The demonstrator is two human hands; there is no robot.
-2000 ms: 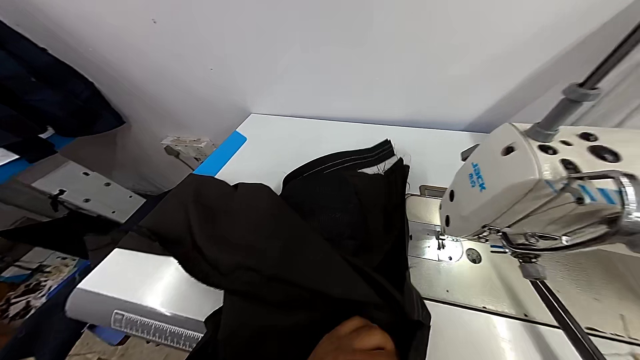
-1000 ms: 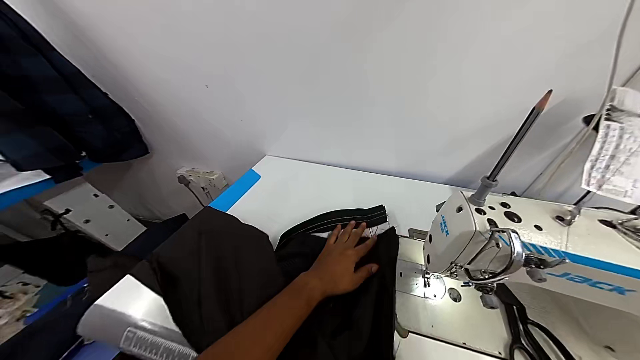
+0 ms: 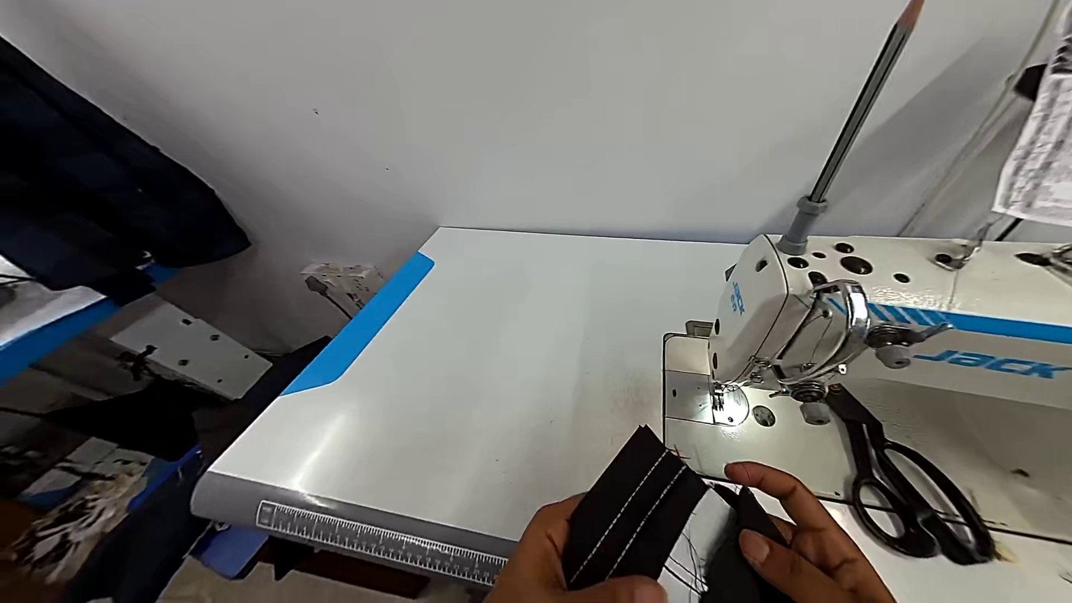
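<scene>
My left hand, at the bottom edge, grips a black fabric band that bears two rows of white stitching. Just right of it, my right hand pinches another part of black fabric between thumb and fingers. Loose threads hang between the two parts, over a pale patch. Both hands are in front of the Jack sewing machine, below its lit needle area. Whether the two fabric parts join is hidden below the frame.
Black-handled scissors lie on the machine bed at right. The white table has a ruler strip along its front edge. A wall socket with a plug is behind its left end. Dark cloth hangs at upper left.
The dark fabric that covered much of the table is gone from its top. My left hand, flat on the fabric a second ago, now grips the stitched band near the front, and my right hand has appeared.
</scene>
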